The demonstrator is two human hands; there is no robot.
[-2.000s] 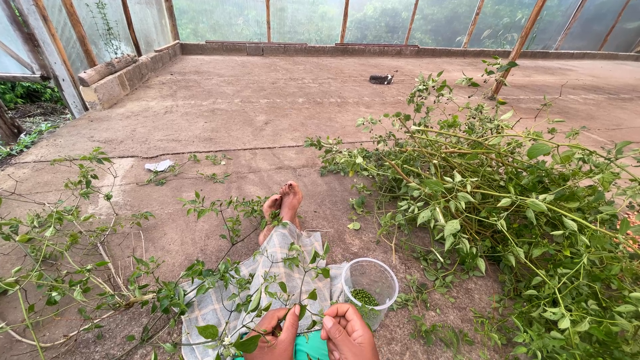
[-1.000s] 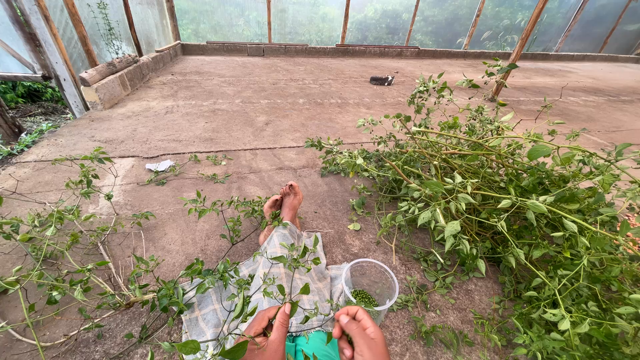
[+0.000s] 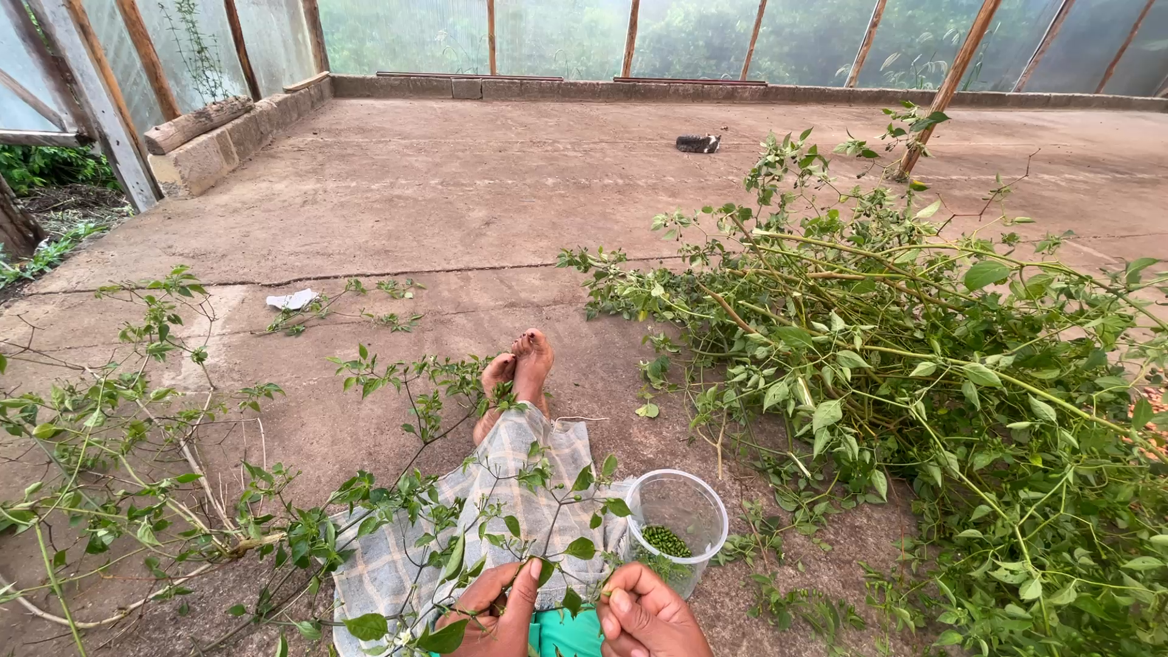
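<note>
My left hand (image 3: pixel 497 607), at the bottom centre, pinches a leafy green stem of a cut branch (image 3: pixel 265 538) that lies across my lap from the left. Close beside it on the right, my right hand (image 3: pixel 646 611) has thumb and fingertips together at a small green bit, too small to name. Under the branch a checked cloth (image 3: pixel 538 447) covers my legs. A clear plastic tub (image 3: pixel 703 525) with small green round fruits (image 3: pixel 666 541) in it stands just beyond my right hand.
A large heap of leafy cut branches (image 3: pixel 867 365) lies on the right. My bare feet (image 3: pixel 525 370) are crossed ahead on the concrete floor (image 3: pixel 438 210). A white scrap (image 3: pixel 292 299) lies left, a black-and-white cat (image 3: pixel 698 143) farther off, near a slanting wooden post (image 3: pixel 949 87).
My right hand has moved a little right and down since the first frame, and the hands are farther apart. My left hand has stayed on the branch, whose twigs have shifted.
</note>
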